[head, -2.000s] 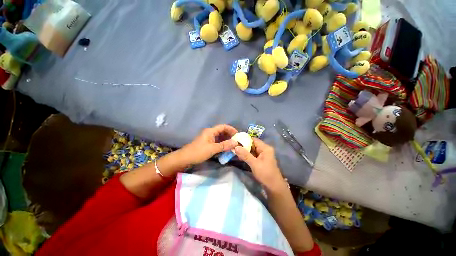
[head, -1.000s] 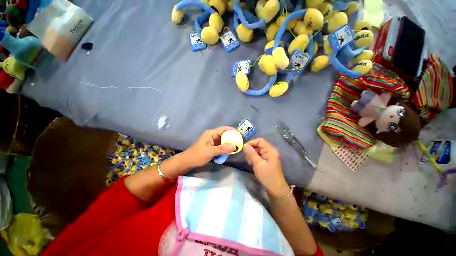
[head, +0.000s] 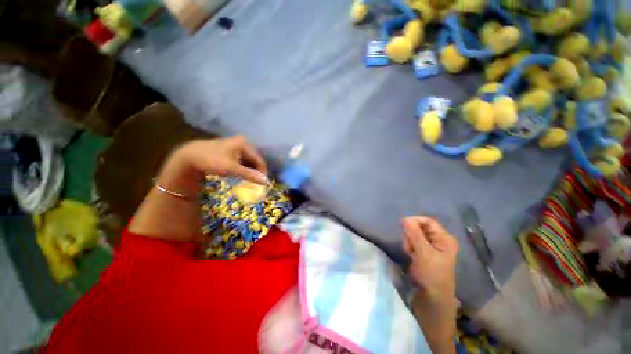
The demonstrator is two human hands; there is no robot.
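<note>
The picture is blurred. My left hand point(head: 223, 160) is over the brown bin at the left, its fingers bent down around a plush piece. The piece's pale yellow end point(head: 249, 191) shows under the fingers, and a blurred blue part point(head: 296, 175) shows to their right by the table edge. A small white patch, perhaps its tag, is just above the blue. My right hand point(head: 432, 252) is apart from it, at the table's front edge, thumb and fingertips drawn together. Whether it pinches a needle or thread cannot be seen.
A heap of blue and yellow plush pieces point(head: 484, 114) with blue tags lies at the upper right. A slim metal tool point(head: 477, 238) lies right of my right hand. Striped cloth point(head: 564, 235) is at the far right. The bin point(head: 239, 221) holds many small blue and yellow pieces.
My hands have moved apart: the left went left with the plush piece, over the bin, and the right moved away from it. The camera view has shifted, so the table things sit further right.
</note>
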